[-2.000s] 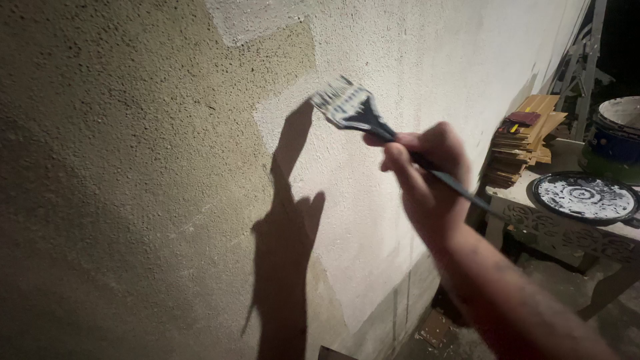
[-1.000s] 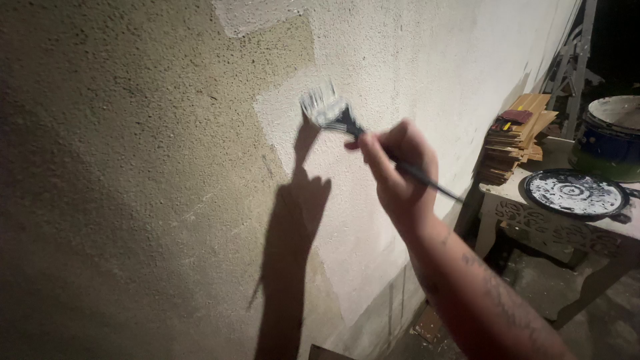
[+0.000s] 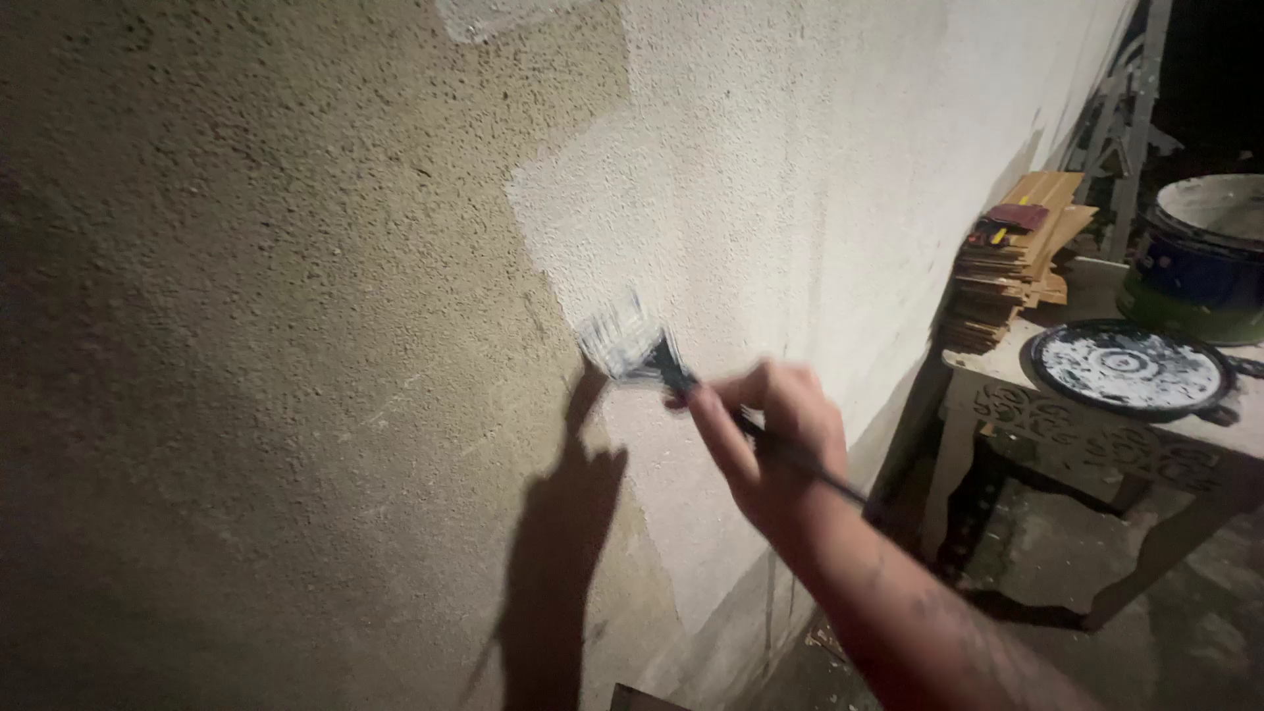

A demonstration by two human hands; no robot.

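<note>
My right hand [image 3: 780, 434] is closed around the dark handle of a paintbrush [image 3: 637, 346], its wide bristles coated in white paint and blurred. The bristles are at the edge where white paint meets the bare tan part of a rough plastered wall [image 3: 296, 296]; whether they touch it I cannot tell. A shadow of the hand and brush falls on the wall to the left. My left hand is out of view.
On the right, a white table with a carved apron [image 3: 1096, 444] holds a paint-smeared round lid [image 3: 1126, 365], a paint bucket [image 3: 1200, 262] and a stack of wooden pieces [image 3: 1017, 257]. Behind it stands a ladder [image 3: 1136, 128]. A dark-edged object [image 3: 642, 699] shows at the bottom edge.
My right hand has moved the brush down along the left edge of the white paint, from its upper part to farther down.
</note>
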